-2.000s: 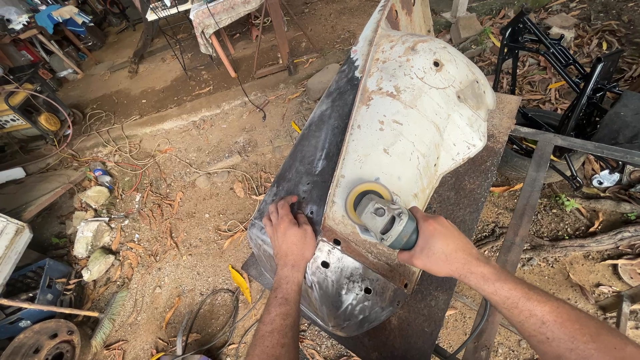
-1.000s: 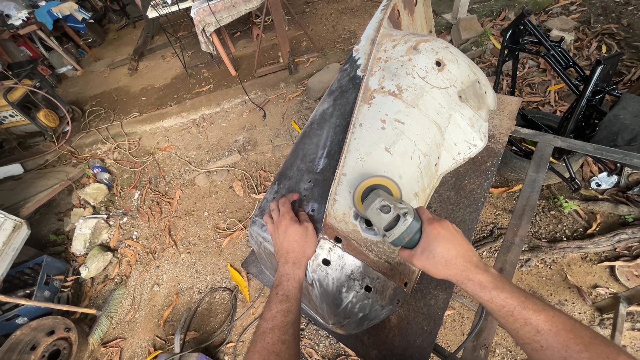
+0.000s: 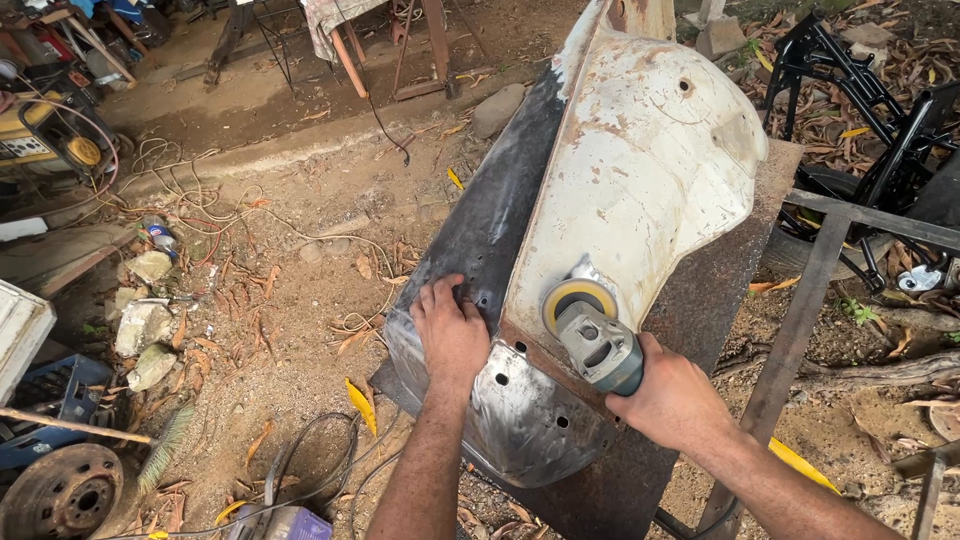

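My right hand (image 3: 671,394) grips the body of an angle grinder (image 3: 604,349). Its yellow-rimmed disc (image 3: 579,304) lies against the worn white paint of a sheet-metal vehicle body panel (image 3: 637,157), beside a small patch of bare, shiny metal (image 3: 592,270). My left hand (image 3: 452,334) presses with spread fingers on the dark, sanded side of the panel, left of the rusty seam. Below the seam, the rounded lower end (image 3: 532,420) is bare grey metal with several holes. The panel rests on a rusty steel plate (image 3: 720,292).
A steel frame (image 3: 802,330) and a black motorcycle frame (image 3: 885,135) stand to the right. Cables (image 3: 315,450) lie on the ground at lower left, near a rusty wheel rim (image 3: 64,491) and a blue crate (image 3: 67,405). A yellow generator (image 3: 45,142) stands at upper left.
The grinder and my right hand have shifted slightly over the white paint near the seam, and the bare patch above the disc now shows. My left hand stays on the dark side.
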